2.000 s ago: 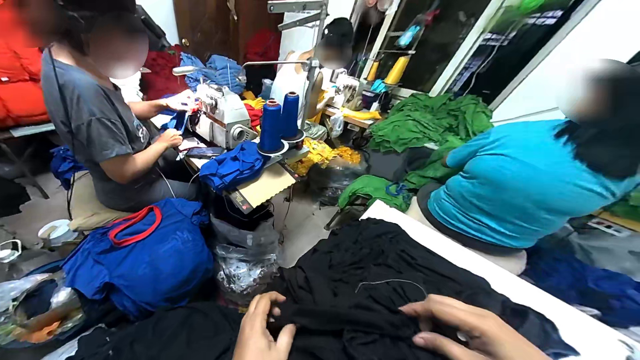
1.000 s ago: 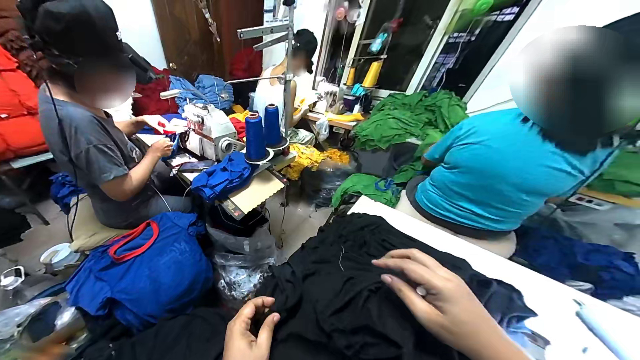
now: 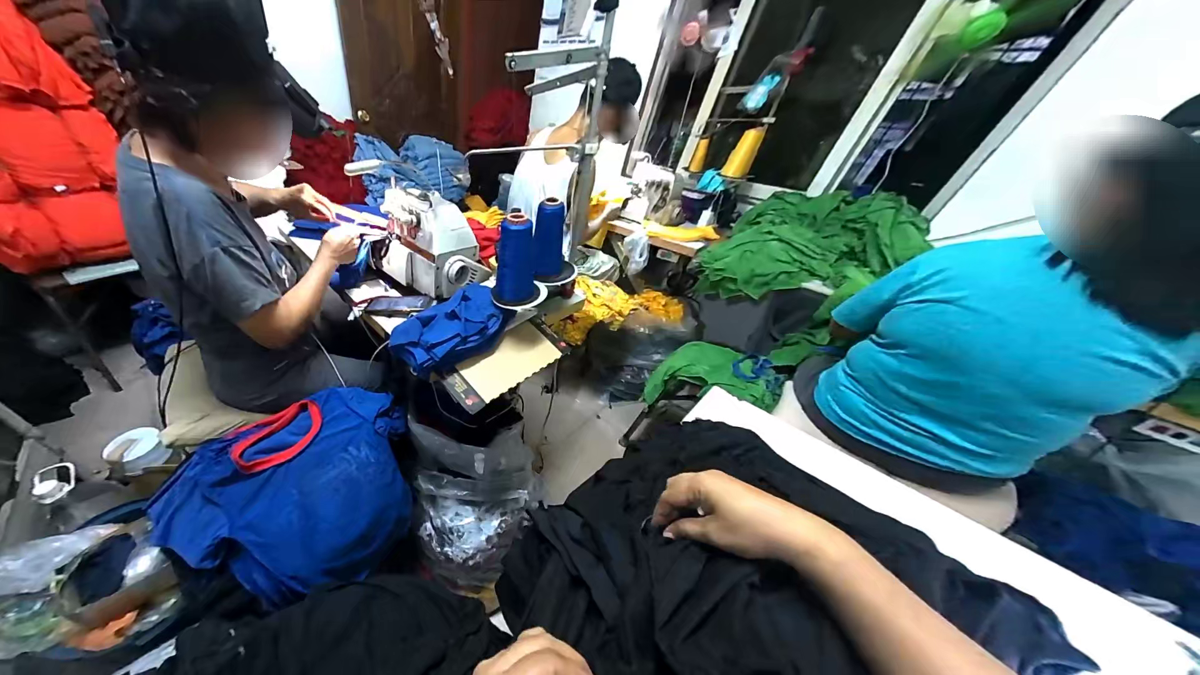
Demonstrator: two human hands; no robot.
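Black fabric (image 3: 750, 600) lies bunched on a white table (image 3: 994, 553) before me. Over its upper part, my right hand (image 3: 722, 516) bends down with curled fingers; the fingertips touch the cloth, but whether they pinch it is not clear. A ring shows on one finger. My left hand (image 3: 532, 653) is cut off by the bottom edge, at the near left side of the fabric, with its fingertips out of sight. More black cloth (image 3: 347, 623) extends to the left of it.
A person in a grey shirt sits at a sewing machine (image 3: 422, 244) with blue thread cones (image 3: 516, 262) beside it. Another in turquoise sits right, beyond the table. Blue garments (image 3: 300, 497) are piled left, near a plastic bag (image 3: 469, 516). Green fabric (image 3: 816, 239) lies further back.
The thin thread seen on the black fabric in both earlier frames no longer shows there. My right hand's fingers have curled down onto the cloth, and my left hand has dropped toward the bottom edge.
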